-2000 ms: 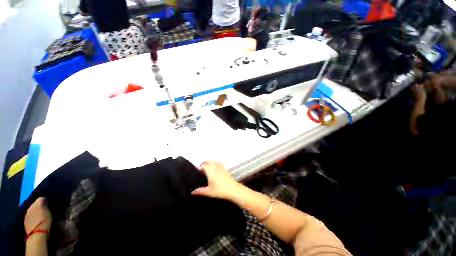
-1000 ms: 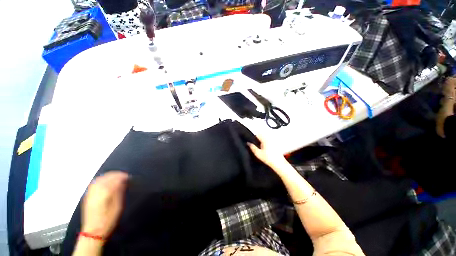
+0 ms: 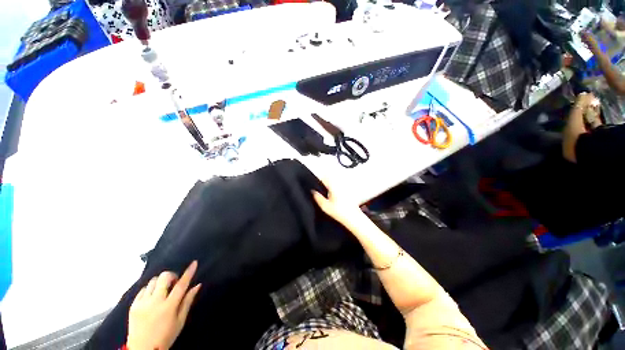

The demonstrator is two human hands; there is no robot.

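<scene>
A wide black fabric panel [image 3: 240,225] lies over the table's front edge and the lap, its top edge just in front of the needle area [image 3: 223,143] of the white sewing machine [image 3: 253,68]. My right hand [image 3: 332,202] grips the panel's right edge, thumb on top and the other fingers hidden by the cloth. My left hand [image 3: 161,307] lies on the panel's lower left, fingers somewhat apart; whether it pinches any cloth cannot be told. A plaid piece [image 3: 315,290] shows below the black panel, near the lap.
Black-handled shears [image 3: 349,150] lie beside a dark phone [image 3: 298,135] and a small brown card [image 3: 277,109]. Orange-and-red scissors [image 3: 432,131] lie further right. Plaid garments [image 3: 486,55] are heaped behind the table's right end. Another person's arm [image 3: 577,126] shows at right. A blue bin [image 3: 62,55] stands back left.
The black panel was brought up toward the needle area, and my right hand moved forward with it. My left hand, raised and blurred a second ago, is now lower on the cloth. The view shifted.
</scene>
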